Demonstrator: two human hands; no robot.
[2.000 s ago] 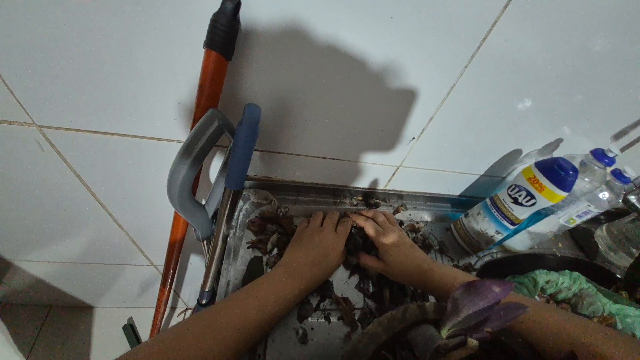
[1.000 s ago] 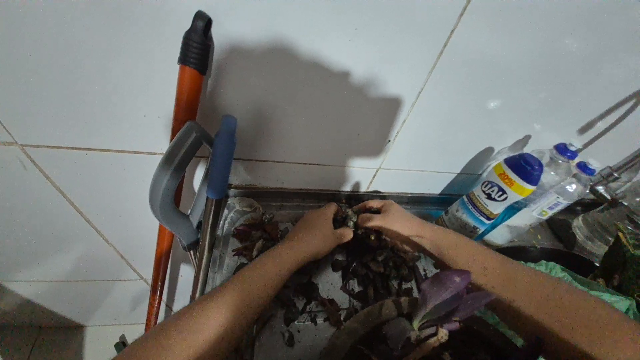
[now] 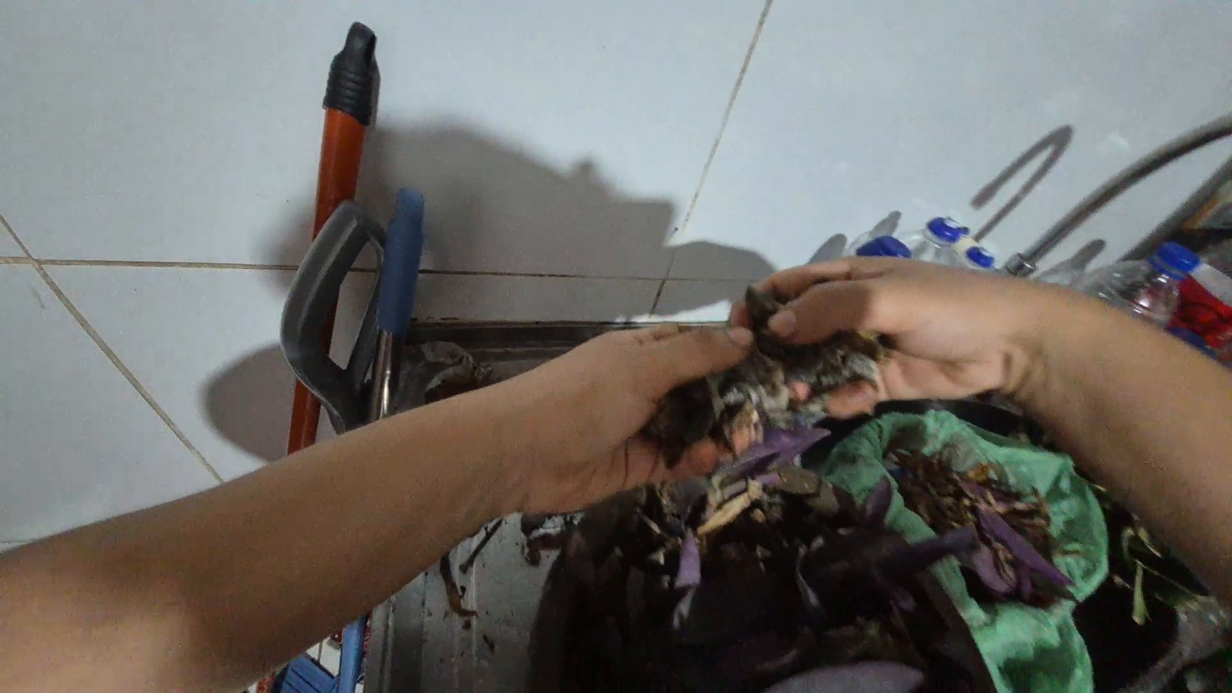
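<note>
Between my two hands is a clump of dark, dry plant debris [image 3: 770, 380], with pale bits in it. My left hand [image 3: 640, 414] grips its left side, thumb on top. From the right, my right hand [image 3: 866, 332] holds the other side, thumb and fingers closed around a dark piece. Just below the hands lies a dark heap with purple leaves [image 3: 688, 558] and dry scraps; the rim of whatever bears it is hard to make out. A green plastic bag [image 3: 1044, 462] with brown scraps and purple leaves stands at the right.
A metal tray or sink [image 3: 481, 597] with loose debris lies under my left forearm. An orange pole [image 3: 337, 173], a grey handle [image 3: 322, 318] and a blue handle [image 3: 401, 260] lean against the tiled wall. Plastic bottles [image 3: 1136, 284] and a curved metal pipe [image 3: 1126, 192] are at the right.
Both hands were low in the debris on the tray; now they are raised off it to the right, holding a clump above the purple leaves. The view has shifted.
</note>
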